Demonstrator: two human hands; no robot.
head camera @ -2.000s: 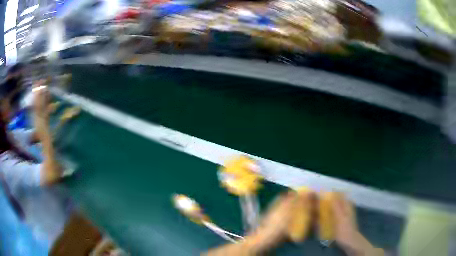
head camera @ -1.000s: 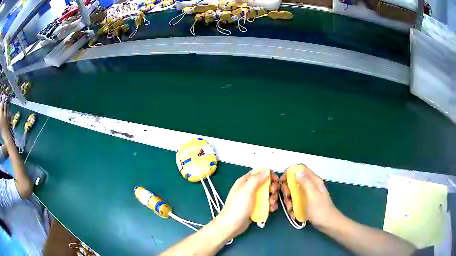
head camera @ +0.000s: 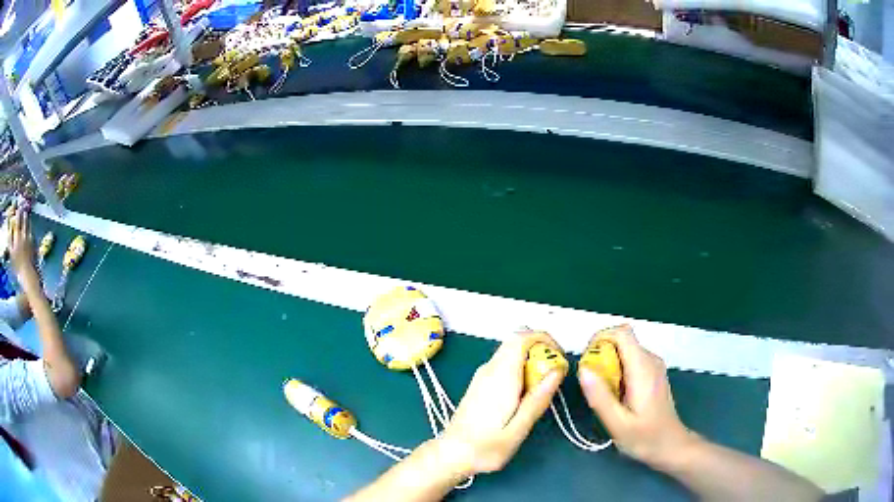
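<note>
My left hand (head camera: 505,402) is closed around a yellow corded unit (head camera: 545,363), its rounded end with small dark marks showing above the fingers. My right hand (head camera: 632,392) is closed around a second yellow corded unit (head camera: 602,367), side by side with the first, a small gap between them. A white cord loop (head camera: 573,431) hangs between the hands. A round yellow unit (head camera: 404,328) with blue and white patches lies left of my hands, against the rail, cords towards me. A slim banded yellow unit (head camera: 320,408) lies further left on the green bench.
A pale metal rail (head camera: 294,276) separates the bench from the green conveyor belt (head camera: 471,206). A yellow paper sheet (head camera: 823,417) lies at right. Corded yellow units (head camera: 461,44) are heaped across the line. Another person's arm (head camera: 44,319) is at far left, near two yellow units.
Both hands have turned the held units so that rounded ends with dark marks show instead of long plain sides. The view has shifted slightly, moving the bench items right and down.
</note>
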